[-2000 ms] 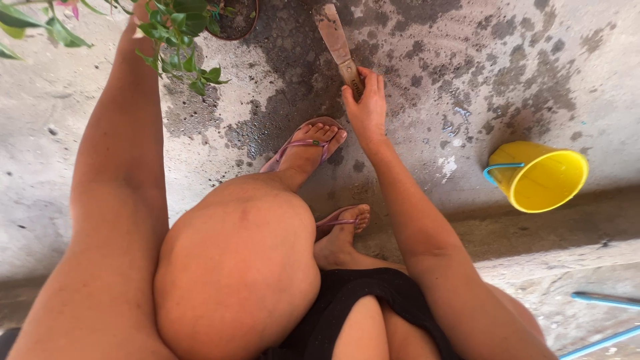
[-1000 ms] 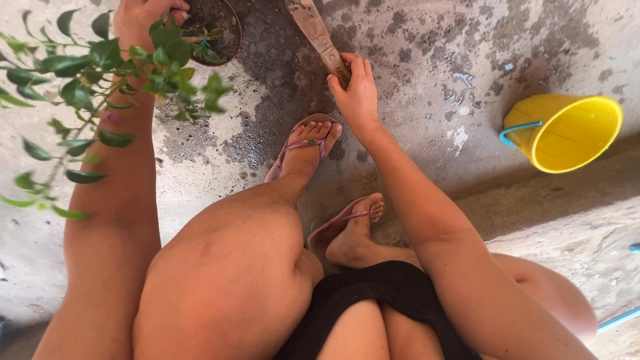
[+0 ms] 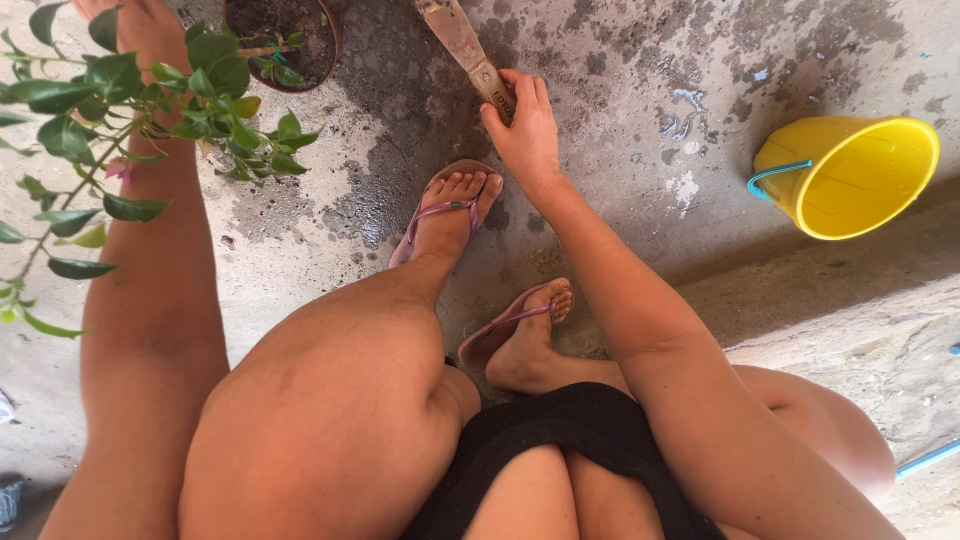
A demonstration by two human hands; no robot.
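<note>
My right hand [image 3: 529,124] grips the wooden handle of a putty knife [image 3: 463,51], its metal blade pointing toward the top edge of the view. At the top left is my left hand [image 3: 146,21], partly cut off by the frame edge; its fingers are out of sight. Beside it stands a round plant pot [image 3: 328,64] with dark soil and a stem tied with a green strip. Leafy branches [image 3: 124,135] of the plant spread over my left forearm and hide part of it.
A yellow bucket [image 3: 780,157] with a blue handle lies tilted at the right, near a concrete ledge [image 3: 810,289]. My feet in flip-flops [image 3: 450,214] are on the stained concrete floor [image 3: 622,142]. A light-blue pole [image 3: 930,457] shows at the lower right.
My left hand shows at the pot one second ago and is now partly out of view. The right hand keeps its hold on the putty knife.
</note>
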